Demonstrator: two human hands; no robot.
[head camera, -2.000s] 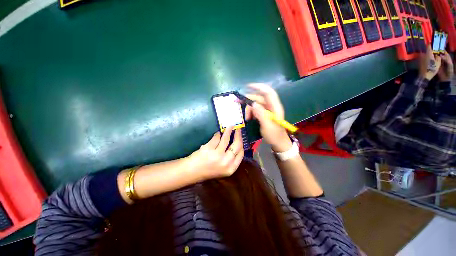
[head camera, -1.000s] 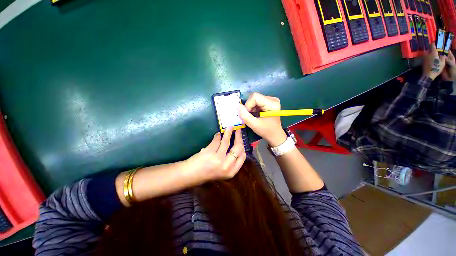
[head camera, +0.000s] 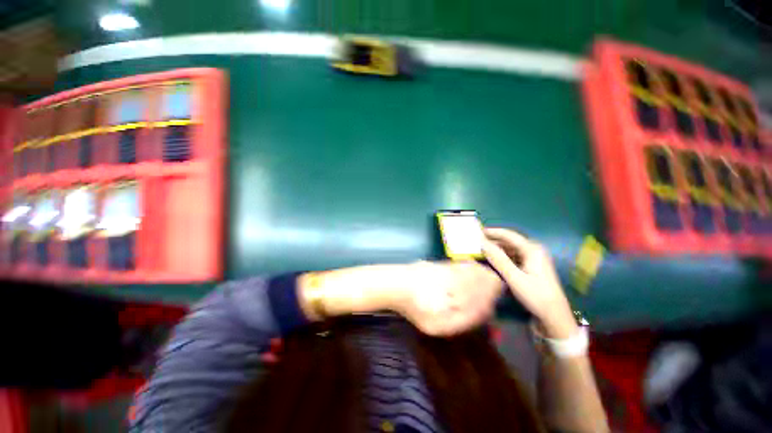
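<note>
The frame is blurred by motion. A keypad phone (head camera: 462, 233) with a lit white screen and yellow border is in front of me at the bench's near side. My left hand (head camera: 453, 298) is on its lower part and hides the keys. My right hand (head camera: 526, 269) is at the phone's right edge, fingertips by the screen. A blurred yellow marker pen (head camera: 588, 264) shows right of my right hand; I cannot tell whether the hand still holds it.
A red tray (head camera: 216, 178) of phones at left has a bare recess at its lower right. Another red tray (head camera: 611, 161) of phones is at right. A loose phone (head camera: 370, 57) lies by the white line (head camera: 499, 59) at the back. Dark clothing shows at lower right.
The view has swung up and left, so both trays and the white line now show. The phone stays under my left hand. The pen's yellow part is now steeply tilted instead of level.
</note>
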